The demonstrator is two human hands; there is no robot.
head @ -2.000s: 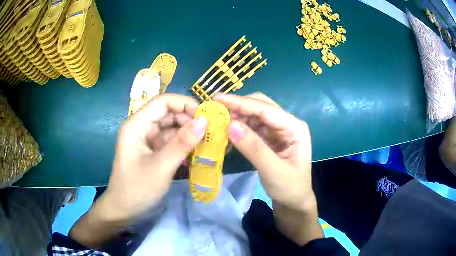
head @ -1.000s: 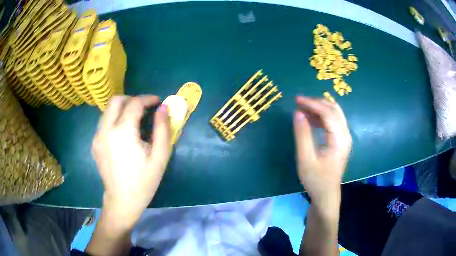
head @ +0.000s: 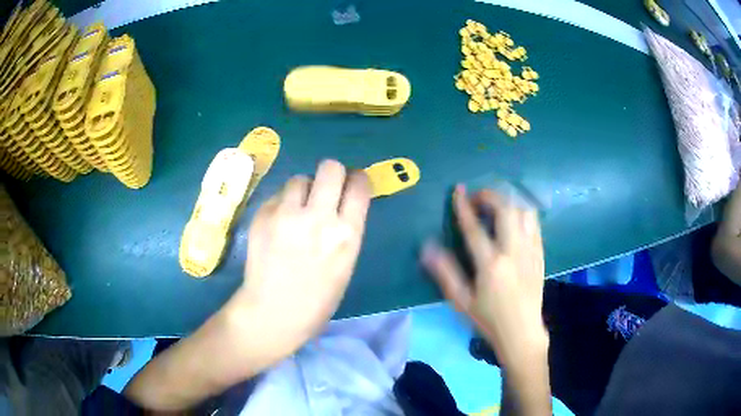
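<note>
My left hand (head: 305, 236) is above the bench at the centre, fingers curled down over the left part of a flat yellow body (head: 393, 177). The body's rounded right end with two dark openings shows; my fingertips are hidden. My right hand (head: 497, 264) is to the right, blurred, with thumb and fingers apart and nothing seen in it. A short stack of yellow bodies (head: 345, 90) lies flat beyond my left hand. A few yellow bodies (head: 213, 213) overlap at left centre, one glaring white. Loose small yellow clips (head: 491, 71) lie beyond my right hand.
Tall supply stacks of yellow bodies (head: 122, 122) stand at upper left. A bag of brown-yellow parts (head: 28, 272) is at the left edge, and a bag of pinkish-white parts (head: 691, 122) at the right. Another person's arm (head: 729, 244) shows at the right edge.
The fanned bodies no longer stand edge-on at the centre; a flat stack lies farther back. My left hand has moved right, onto a body. My right hand has moved slightly left and nearer me.
</note>
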